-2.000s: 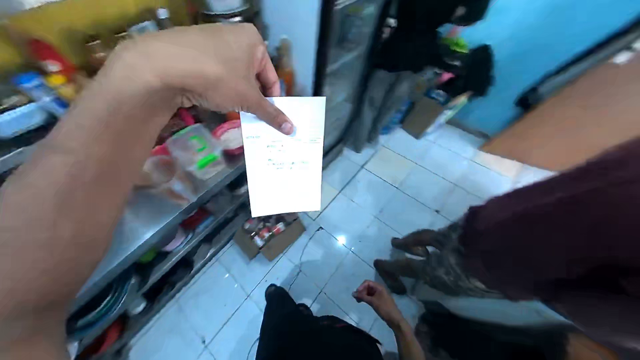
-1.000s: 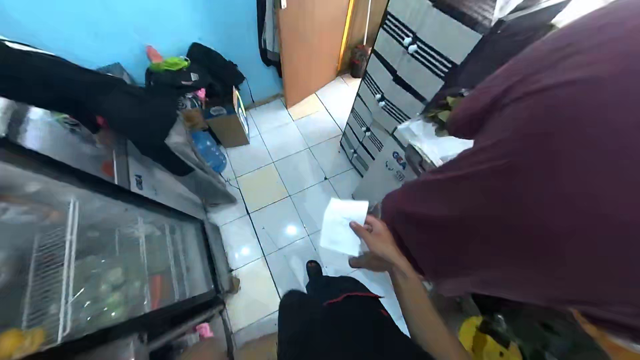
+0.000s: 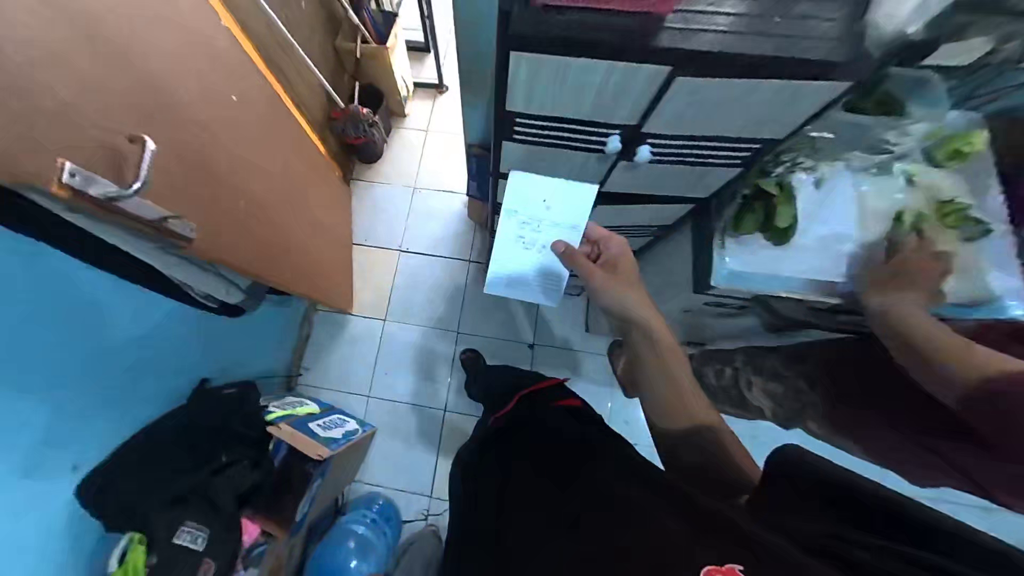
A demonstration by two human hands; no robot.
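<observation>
My right hand (image 3: 604, 268) pinches a white sheet of paper (image 3: 540, 238) by its right edge, between thumb and fingers, in the middle of the view. The sheet bears handwriting. Behind it stands a cabinet with dark trim and pale doors (image 3: 588, 84) and two white knobs (image 3: 628, 150). My left hand is out of view.
At the right, another person's hand (image 3: 912, 268), blurred, touches leafy greens on a light-topped surface. An open wooden door (image 3: 184, 120) with a metal handle stands at the left. Below it are a cardboard box (image 3: 320, 436), black cloth (image 3: 180, 472) and a blue plastic bottle (image 3: 356, 536). Tiled floor (image 3: 412, 344) runs between.
The view has swung from the shelves past the glass-doored fridge to the door and cabinet. The paper, pinched in my left hand two seconds ago, is now in my right. My left hand has left the view.
</observation>
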